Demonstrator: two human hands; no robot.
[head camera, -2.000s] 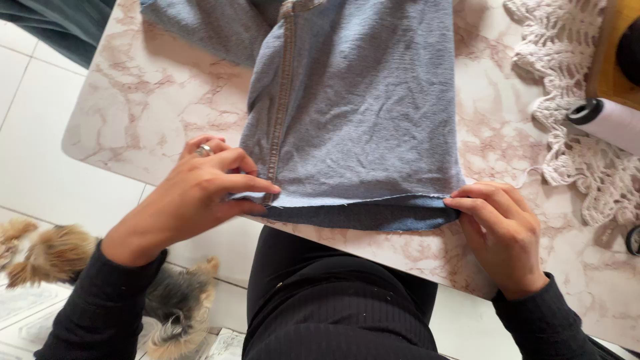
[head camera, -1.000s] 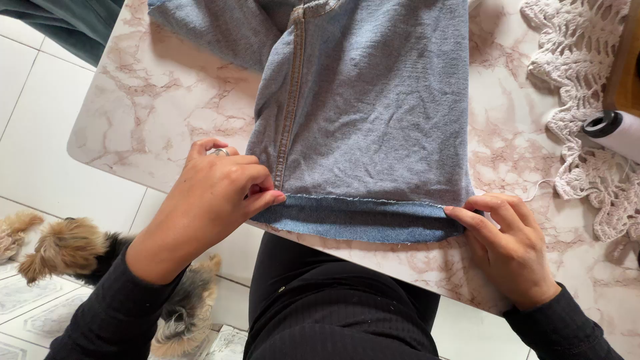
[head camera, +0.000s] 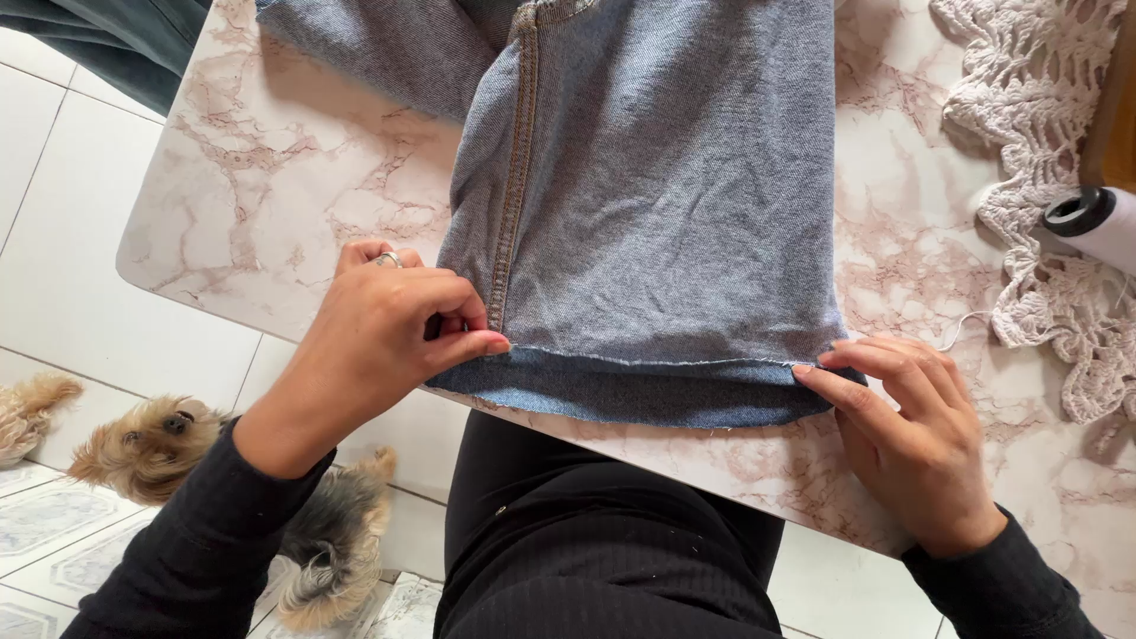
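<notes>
A piece of denim clothing, turned to its pale side (head camera: 657, 186), lies on the marbled tabletop with one open leg end toward me. Its frayed raw edge (head camera: 639, 362) runs across between my hands, and below it a darker blue strip of denim (head camera: 639, 395) shows. My left hand (head camera: 399, 333), with a ring, pinches the edge beside the double-stitched seam (head camera: 517, 177). At the other end, my right hand (head camera: 896, 417) pinches the right corner of the edge between thumb and fingers.
On the right of the marbled tabletop (head camera: 222, 177) are a white crocheted cloth (head camera: 1021, 106) and a spool of white thread (head camera: 1105, 226). A small long-haired dog (head camera: 333, 541) stands on the tiled floor at lower left, with more fur (head camera: 31, 413) at the left edge.
Two seconds ago my left fingers reached across the edge from the left; now they are curled with the thumb on it. The dog's face has turned up.
</notes>
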